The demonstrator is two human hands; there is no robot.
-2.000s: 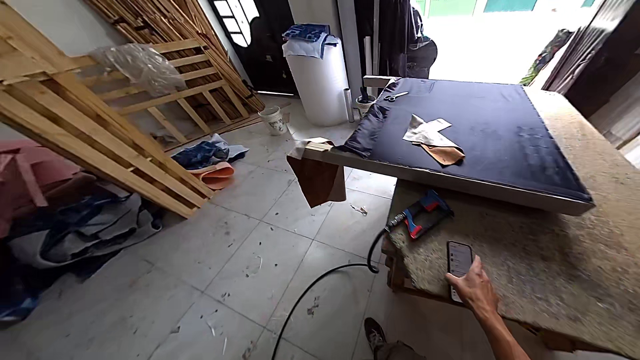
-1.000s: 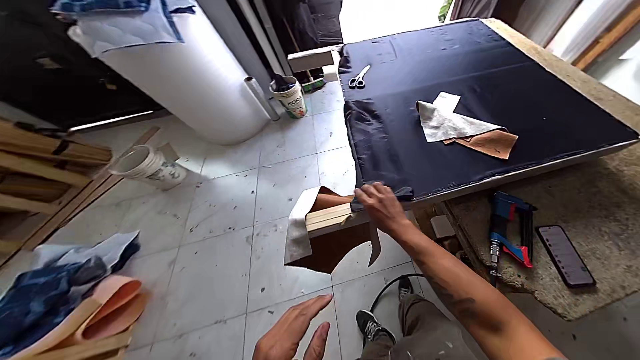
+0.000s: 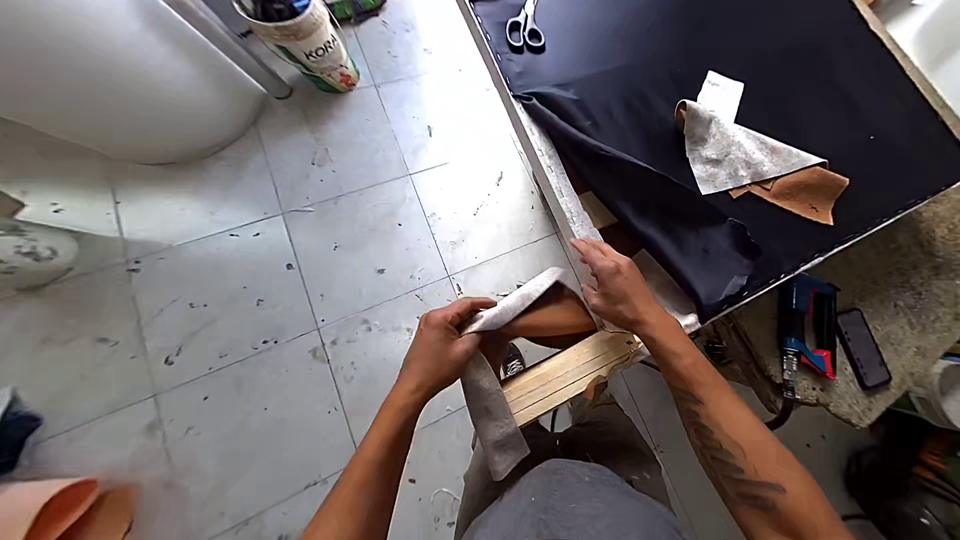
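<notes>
My left hand (image 3: 444, 343) grips the edge of a grey-and-brown upholstery piece (image 3: 495, 420), which hangs beside a wooden leg (image 3: 574, 375) at the frame's corner. With its fingers on the pale edge of the upholstered frame (image 3: 551, 180), my right hand (image 3: 615, 285) is just right of that piece; whether it pinches the material I cannot tell. Black lining fabric (image 3: 637, 180) is folded back at this corner, showing some of the inside. Scissors (image 3: 526, 31) and grey and brown scraps (image 3: 750, 154) lie on the lining.
A pneumatic staple gun (image 3: 808, 326) with a hose and a phone (image 3: 863, 349) lie on the worn workbench (image 3: 922, 262) at right. On the tiled floor stand a bucket (image 3: 311, 45) and a large white roll (image 3: 127, 82). Peach-brown material (image 3: 67, 510) is at lower left.
My right hand left the phone, then came to the corner. My left hand has moved from free air onto the upholstery piece. The lining corner is now folded back. The view has moved closer.
</notes>
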